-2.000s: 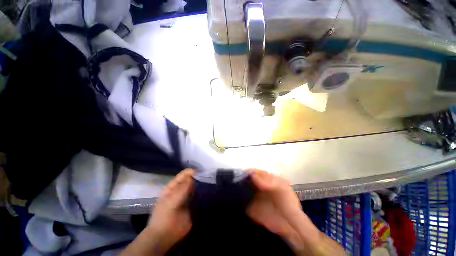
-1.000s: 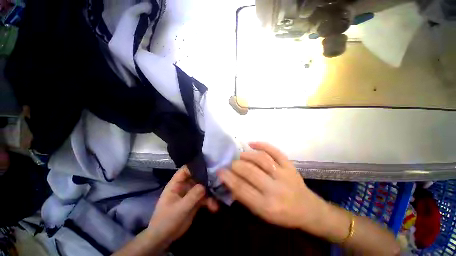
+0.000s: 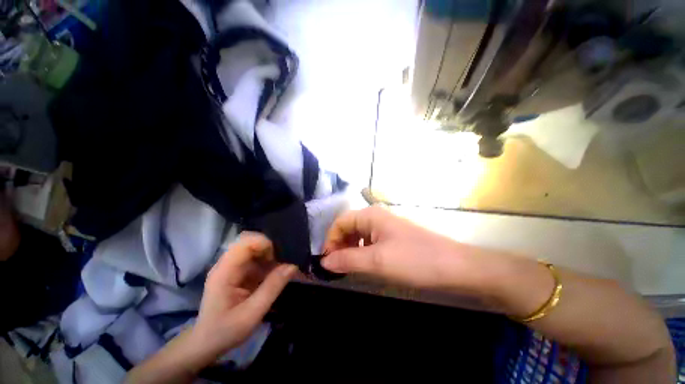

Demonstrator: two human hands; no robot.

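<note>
A black and light-grey garment (image 3: 143, 112) lies at the left of the white machine table and runs down to my hands. My left hand (image 3: 244, 285) pinches the edge of its black part (image 3: 289, 229) near the table's front edge. My right hand (image 3: 368, 244) pinches a small black strip (image 3: 324, 271) at the same edge, close to the left fingertips. The exact join between strip and garment is hidden by the fingers. The sewing machine head (image 3: 518, 60) stands beyond my right hand, its lamp glowing by the needle.
Light-grey pieces with black stripes (image 3: 120, 307) heap below left. A blue plastic basket (image 3: 544, 360) is at the lower right, partly behind my right forearm. A white scrap (image 3: 563, 135) lies under the machine head. A green item (image 3: 52, 64) is at the upper left.
The view has shifted left. My right hand has gone from lying over the light-grey cloth to pinching the small black strip. My left hand still holds the black edge.
</note>
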